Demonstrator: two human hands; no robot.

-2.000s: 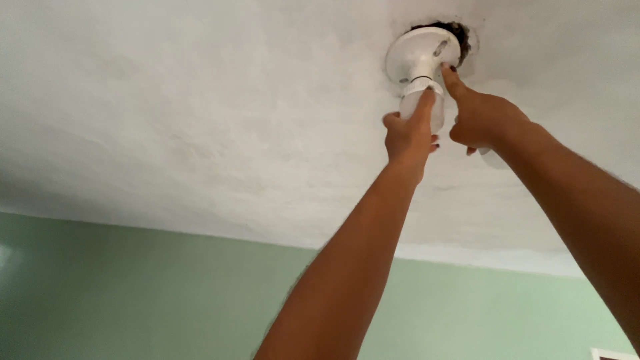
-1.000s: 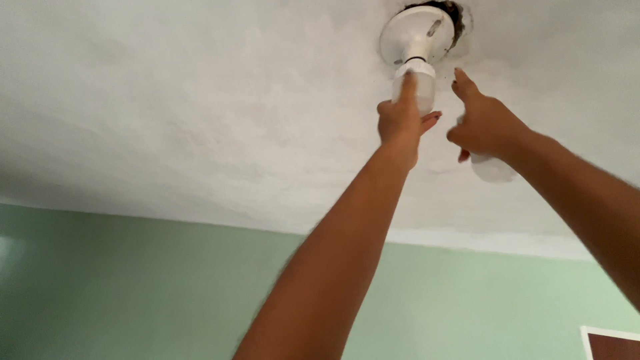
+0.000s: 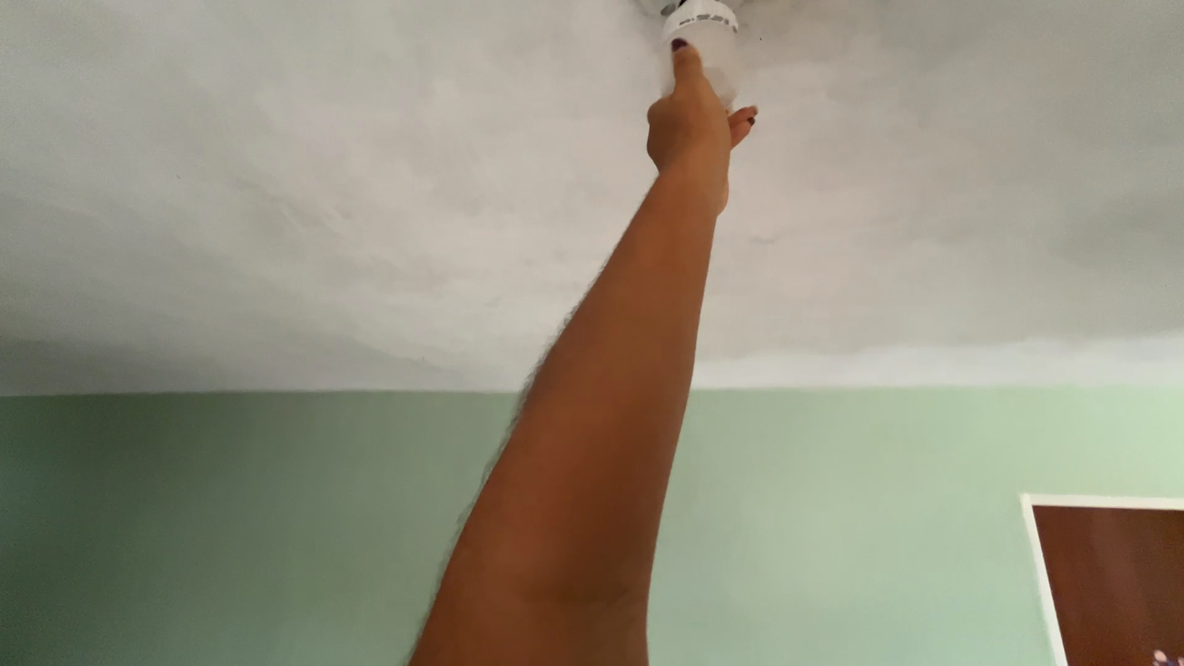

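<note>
A white light bulb (image 3: pixel 708 55) with a frosted globe hangs at the top edge of the view, just right of the middle. My left hand (image 3: pixel 694 116) reaches up to it with its fingers around the globe and the thumb along its near side. Of the lamp holder above the bulb only a small dark and grey part shows, cut off by the top edge. My right hand is out of view; only some fingertips of a hand (image 3: pixel 1167 658) show at the bottom right corner, and whose they are is not plain.
The whitish plastered ceiling (image 3: pixel 324 203) spans the upper part of the view. Below it stands a green wall (image 3: pixel 832 518). At the lower right is a brown door or panel (image 3: pixel 1110 573) in a white frame (image 3: pixel 1041 564).
My right hand, which was up near the lamp holder with a second whitish object in it, has left that place. My left hand stays at the bulb. The view has tilted down.
</note>
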